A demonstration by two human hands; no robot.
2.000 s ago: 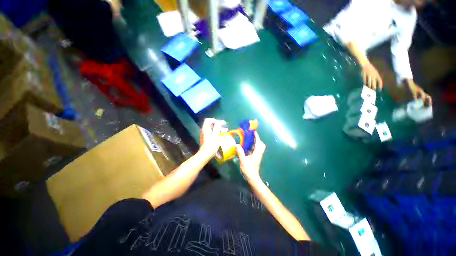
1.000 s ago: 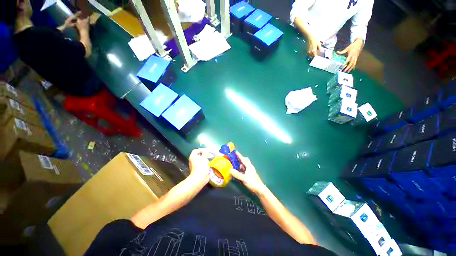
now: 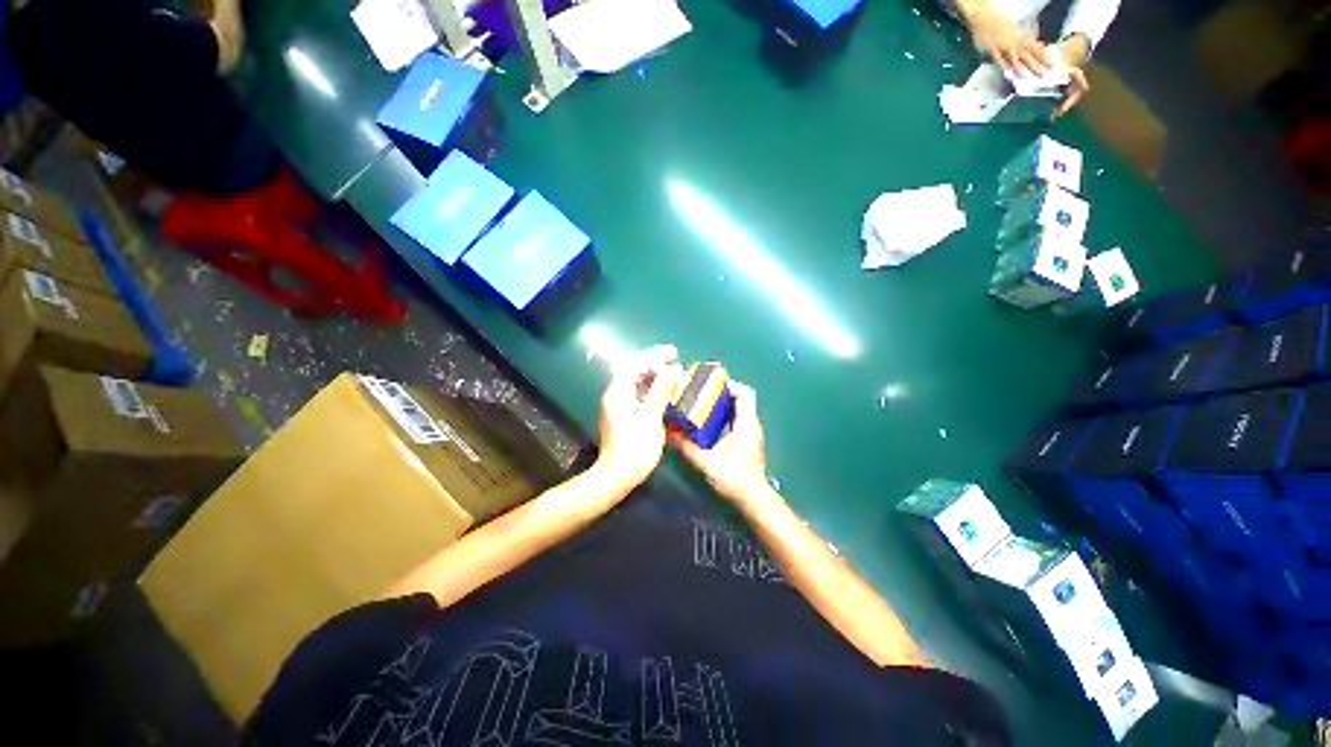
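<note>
The blue tape dispenser (image 3: 701, 409), with a yellow-orange roll showing on it, is held in front of my body above the near edge of the green bench. My right hand (image 3: 737, 445) is closed around its right side. My left hand (image 3: 634, 416) is at its left side, fingers bent near the roll. Whether the left fingers grip the tape is too small to tell. A large brown carton (image 3: 299, 525) stands beside the bench at my left, with a white barcode label.
Blue gift boxes (image 3: 529, 251) stand on the green bench (image 3: 788, 423) at its left edge. White retail boxes (image 3: 1073, 598) and dark blue stacked boxes (image 3: 1241, 438) are at right. Crumpled white paper (image 3: 911, 225) lies mid-bench. A red stool (image 3: 278, 248) and people are beyond.
The dispenser has turned in my hands, so the round face of the roll no longer shows. The person opposite has a white box at a different angle. The view has shifted.
</note>
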